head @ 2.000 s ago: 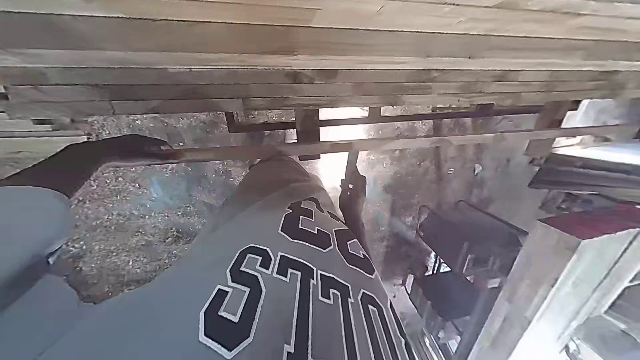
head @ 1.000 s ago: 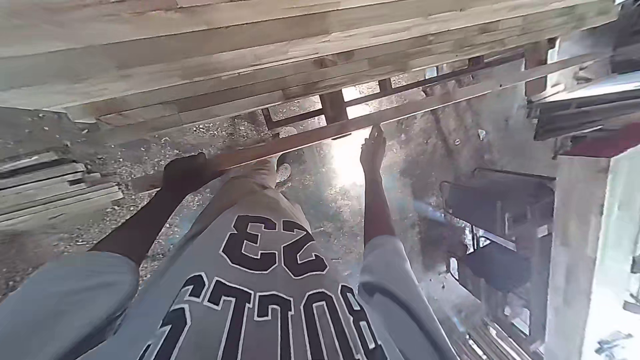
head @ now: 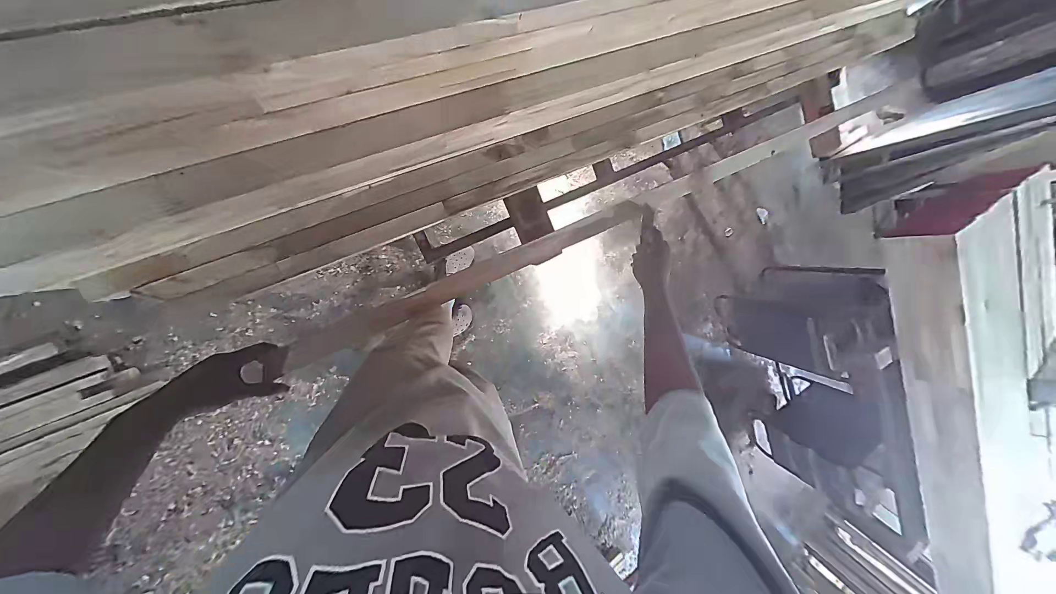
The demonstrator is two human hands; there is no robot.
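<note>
A long, narrow wooden board [head: 495, 262] runs slantwise from lower left to upper right in front of my body. My left hand [head: 247, 371] is at the board's near left end, with thumb and fingers curled around a gap and fingertips against the end. Farther along, my right hand [head: 650, 247] has its raised fingers on the board's lower edge; the exact grip is partly hidden. Beyond the board lies a large stack of long wooden planks [head: 371, 124], above a dark metal frame [head: 577, 194].
More planks [head: 58, 404] lie at the left. Dark metal-framed chairs [head: 825, 338] stand at the right, beside a pale wooden structure [head: 936, 371] with a red top [head: 957, 202]. Dark boards [head: 924, 165] are stacked at upper right. Chips or leaves litter the ground [head: 198, 495].
My left hand has shifted from a grip farther in on the board to its left end. My right hand stays at the board's lower edge. The view has tilted.
</note>
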